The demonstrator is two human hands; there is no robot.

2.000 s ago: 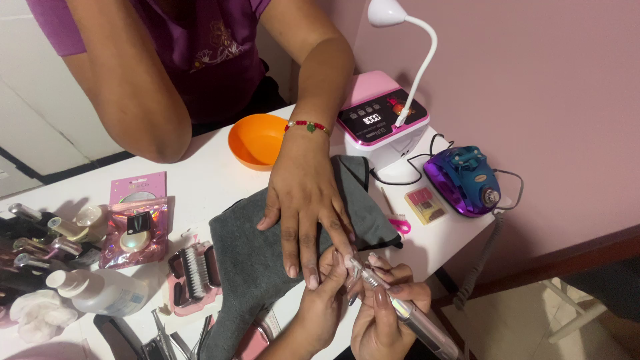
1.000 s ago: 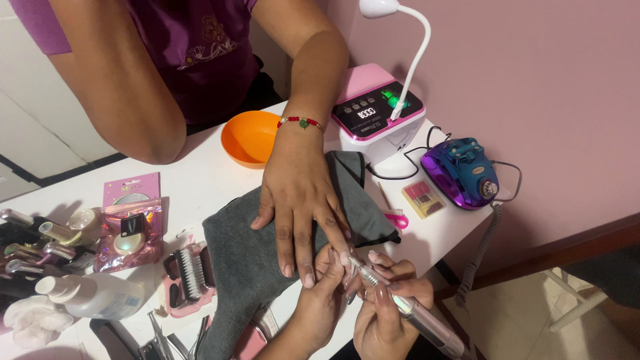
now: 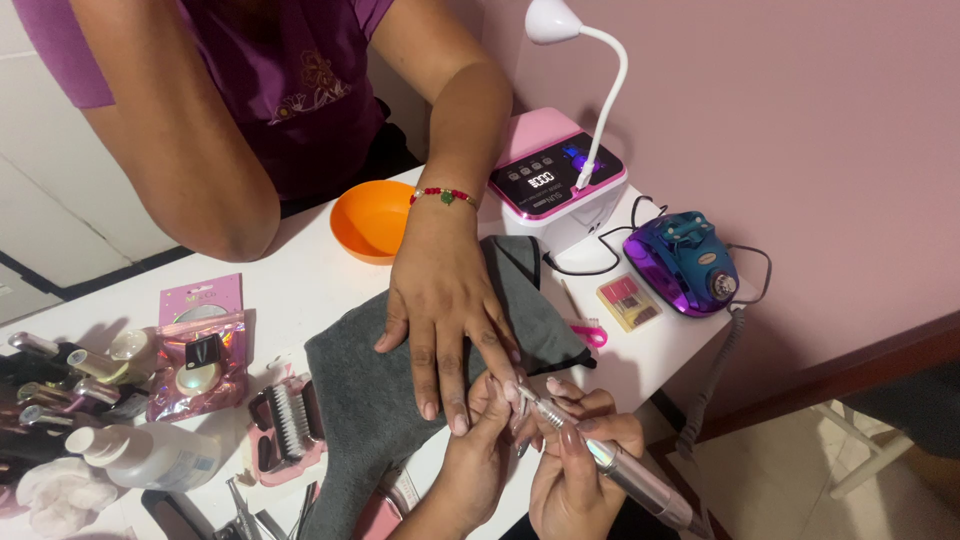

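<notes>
My right hand grips an electric nail drill handpiece, its bit at the nail of another person's index finger. My left hand holds that fingertip between thumb and fingers. The person's hand, with a red beaded bracelet at the wrist, lies palm down with fingers spread on a dark grey towel. The handpiece cord runs off to the lower right. Fingers partly hide the contact between bit and nail.
Orange bowl, pink and white nail lamp, blue-purple drill base, bit case and pink brush lie beyond the towel. At left are polish bottles, a pump bottle, a nail brush and metal tools.
</notes>
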